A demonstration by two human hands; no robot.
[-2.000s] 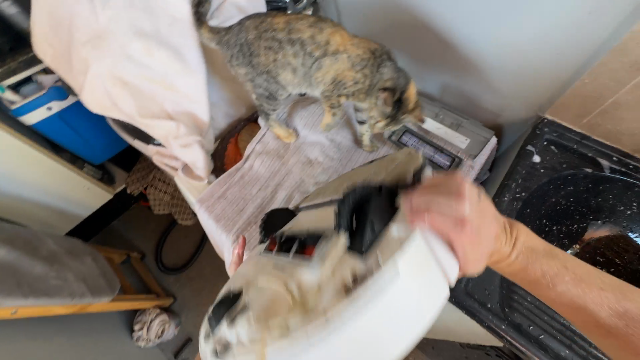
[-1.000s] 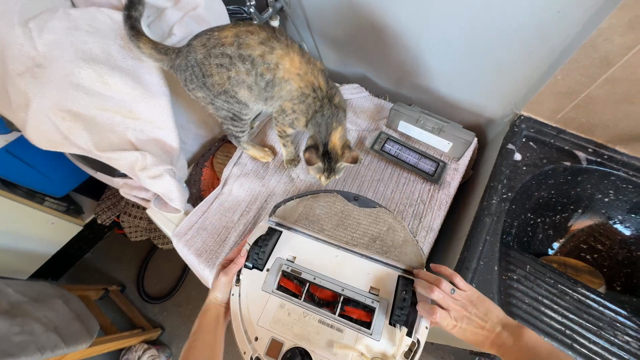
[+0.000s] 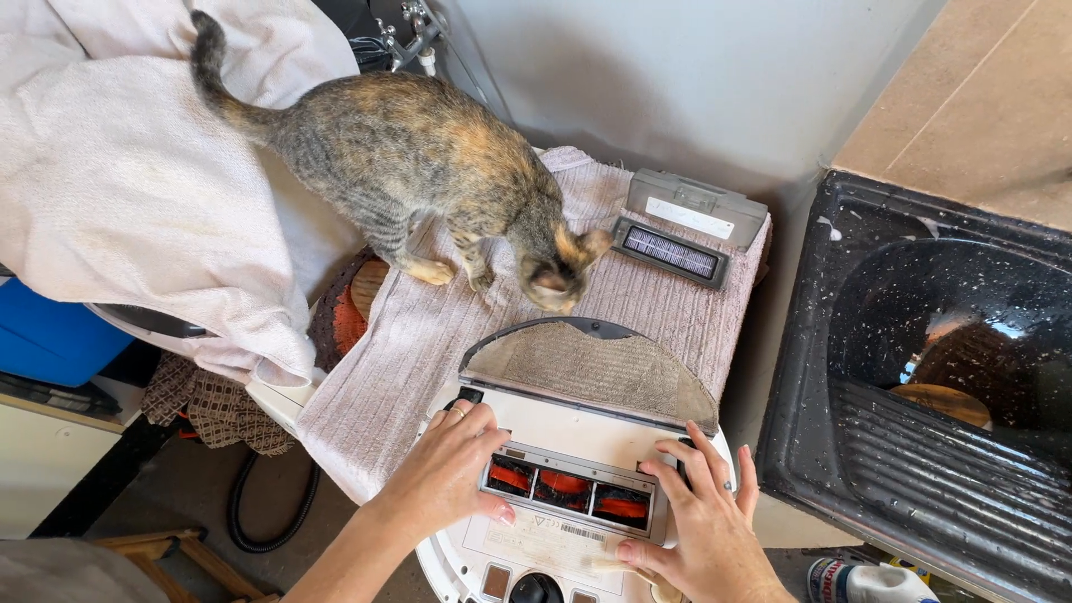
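Note:
A white robot vacuum (image 3: 536,548) lies underside up, its grey mop pad (image 3: 586,364) toward the cat. My left hand (image 3: 448,469) rests on it at the left end of the brush cover (image 3: 578,477), over the left wheel. My right hand (image 3: 703,511) touches the cover's right end, fingers spread near the right wheel. Through the cover's openings shows a red and black roller brush (image 3: 563,490). A pleated filter in a dark frame (image 3: 670,253) and a grey dustbin box (image 3: 697,205) lie on the ribbed towel (image 3: 519,310). Whether my fingertips press the cover's tabs cannot be told.
A tortoiseshell tabby cat (image 3: 427,167) stands on the towel, head lowered near the mop pad. At right is a black speckled sink (image 3: 921,352) with a ribbed drainer. A pale towel (image 3: 142,167) drapes at left above a blue container (image 3: 50,335). Plastic bottles (image 3: 871,582) stand lower right.
The robot vacuum, tilted in my hands two seconds ago, now lies flat with its underside up. My hands have moved from its sides onto the brush cover's ends.

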